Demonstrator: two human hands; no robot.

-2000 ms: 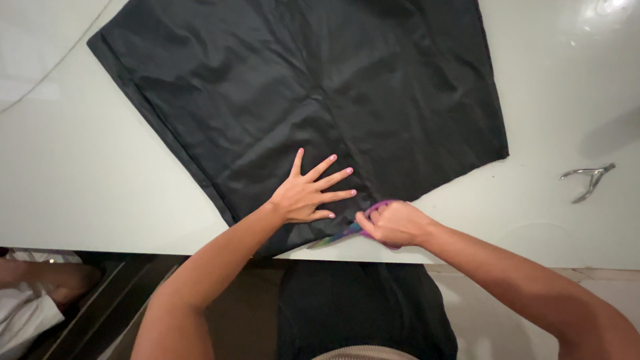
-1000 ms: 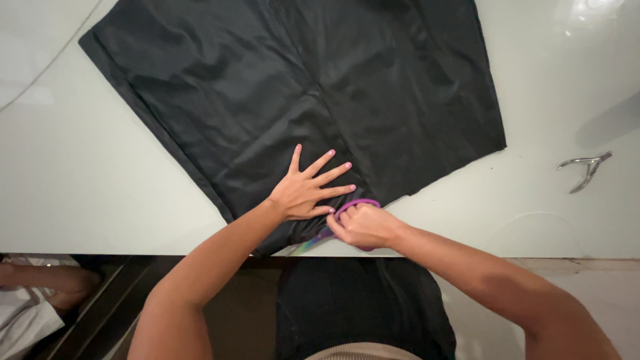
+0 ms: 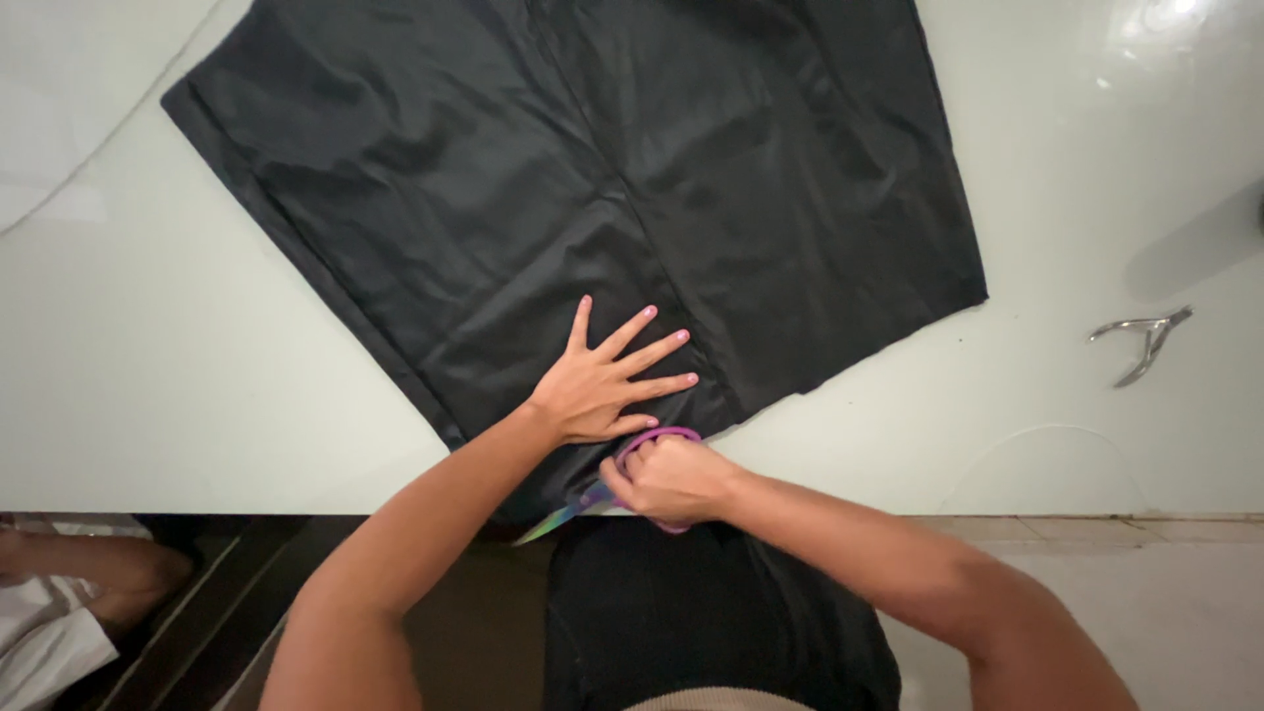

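Observation:
Black satiny fabric (image 3: 770, 197) with a seam down its middle lies over the white tabletop, and its lower corner reaches the near edge. My left hand (image 3: 602, 385) presses flat on it, fingers spread, holding nothing. Just right of and below that hand, my right hand (image 3: 681, 479) grips scissors (image 3: 573, 509) with purple handles and iridescent blades. The blades point to the lower left, at the fabric's lower edge by the table's edge; part of them is hidden, and how far apart they are I cannot tell.
Metal nippers (image 3: 1150, 341) lie on the right of the white tabletop (image 3: 1066, 227). A thin pale cord (image 3: 118, 128) crosses the upper left. At the lower left, beyond the near edge, another person's arm (image 3: 109, 573) and white clothing show.
My right hand has moved left along the fabric's lower edge with the scissors, and their blade tip now shows past the table's edge. My left hand stays spread on the fabric.

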